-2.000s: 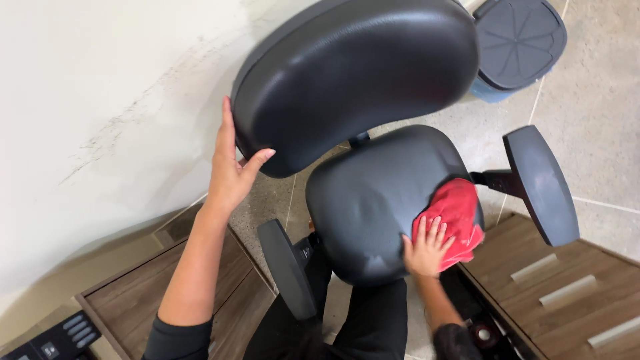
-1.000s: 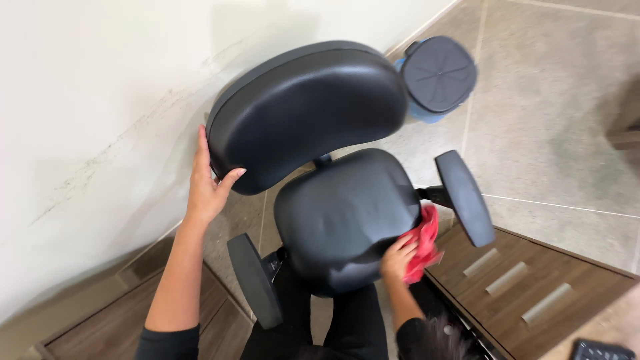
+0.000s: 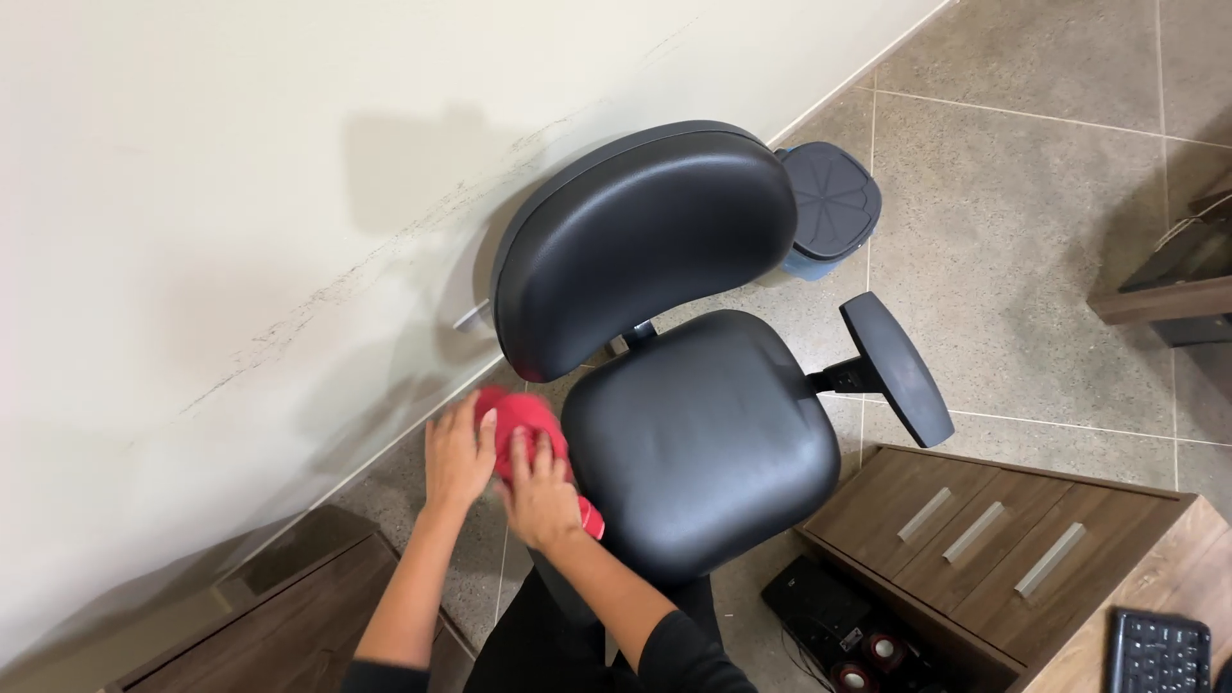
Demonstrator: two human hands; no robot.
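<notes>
A red cloth [image 3: 529, 428] is bunched between my two hands, to the left of the black office chair's seat [image 3: 703, 443]. My left hand [image 3: 460, 457] touches the cloth's left side with its fingers pointing up. My right hand [image 3: 541, 491] grips the cloth from the front, and part of it hangs out beside the wrist. Behind the seat rises the chair's padded backrest [image 3: 645, 241]. The right armrest [image 3: 895, 371] stands out to the side, while my arm mostly covers the left one.
A lidded bin [image 3: 830, 202] stands behind the chair near the white wall [image 3: 241, 192]. At the right is a wooden drawer unit [image 3: 1001, 549], with a keyboard [image 3: 1158, 654] on the desk beside it. Another wooden cabinet [image 3: 279, 616] is at the lower left.
My right hand has moved left with the red cloth, from the seat's right side to its left. My left hand has left the backrest and now meets the cloth.
</notes>
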